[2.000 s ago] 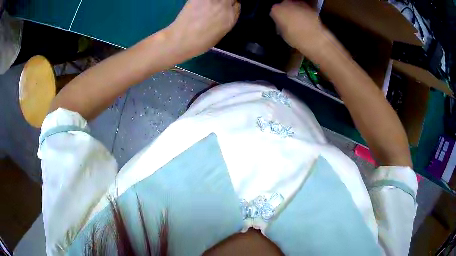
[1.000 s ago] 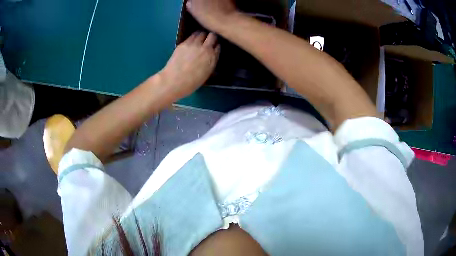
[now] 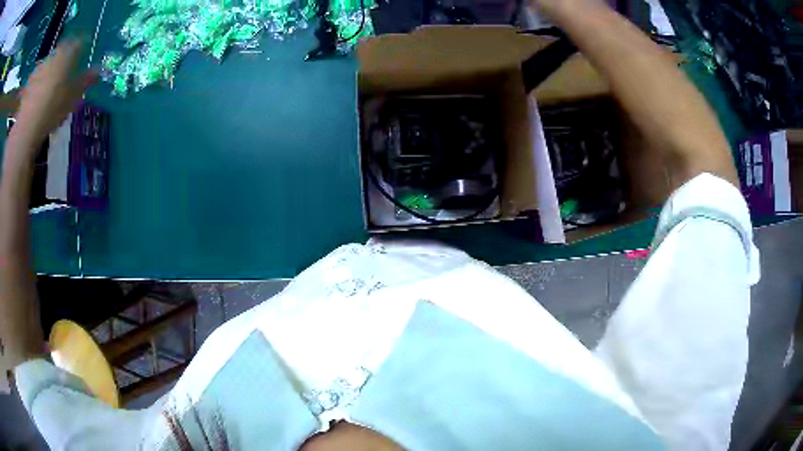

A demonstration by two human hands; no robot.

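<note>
An open brown carton [image 3: 440,66] stands in front of me. Inside it lie a black blocky device [image 3: 414,136], a thin black cable loop and a small green packet [image 3: 416,203]. A second open carton [image 3: 548,189] with dark contents and a green bit stands against its right side. My left hand [image 3: 55,75] is blurred at the far left above a purple-and-white box [image 3: 88,154]; its fingers look apart and nothing shows in them. My right hand [image 3: 550,7] is at the top edge beyond the cartons, mostly cut off; its grip is hidden.
A glittery green packet pile [image 3: 202,35] lies at the far left of the green bench [image 3: 220,176]. Dark tangled accessories [image 3: 748,62] lie far right. Another purple-and-white box [image 3: 757,172] stands at the right. A round wooden stool [image 3: 84,361] is below the bench at left.
Both hands have left the inside of the front carton. My left hand has moved far left, my right hand up and right to the far side. The view now shows more of the bench.
</note>
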